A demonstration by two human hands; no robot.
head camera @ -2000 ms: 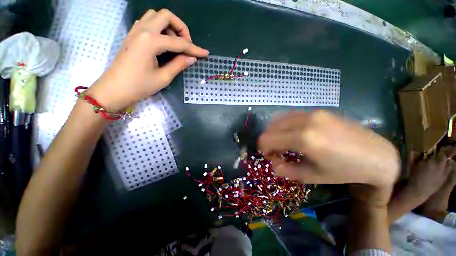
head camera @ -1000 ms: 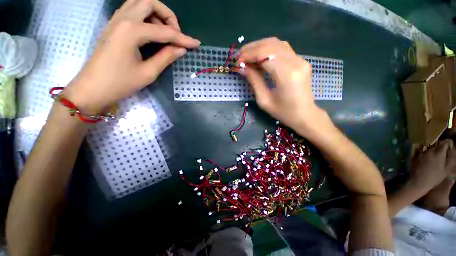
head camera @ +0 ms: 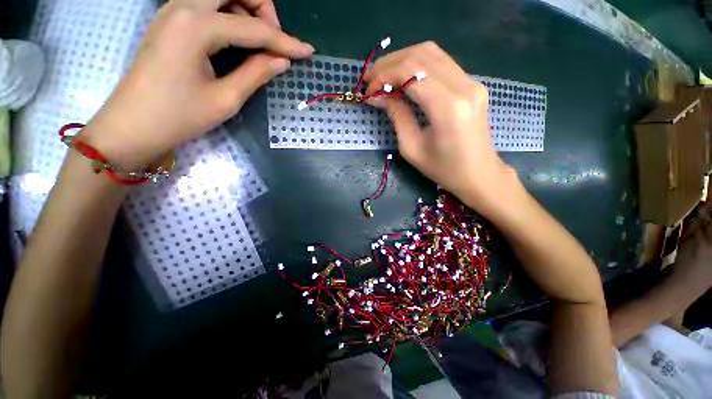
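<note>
A dotted strip [head camera: 515, 117] lies on the dark green bench in front of me. Several gold-coloured bodies [head camera: 349, 97] with red wires and white ends stand close together on its left part. My left hand [head camera: 222, 66] pinches the strip's upper left corner between thumb and fingertip. My right hand [head camera: 441, 113] is over the strip's middle, its fingertips closed on a wired component [head camera: 407, 82] beside the row. One loose wired component [head camera: 384, 179] lies below the strip. A pile of wired components [head camera: 414, 273] lies nearest me.
Glossy spare dotted sheets [head camera: 199, 218] overlap at the left. A white cloth-like top [head camera: 19, 74] shows at the far left edge. A cardboard box [head camera: 667, 160] stands at the right. Another person's forearm [head camera: 663, 300] and white clothing are at the lower right. A pale rail [head camera: 601, 27] runs behind.
My right hand has moved from above the pile up to the strip, bringing a wired component beside the row. My left hand stays at the strip's corner. The whole view has shifted slightly.
</note>
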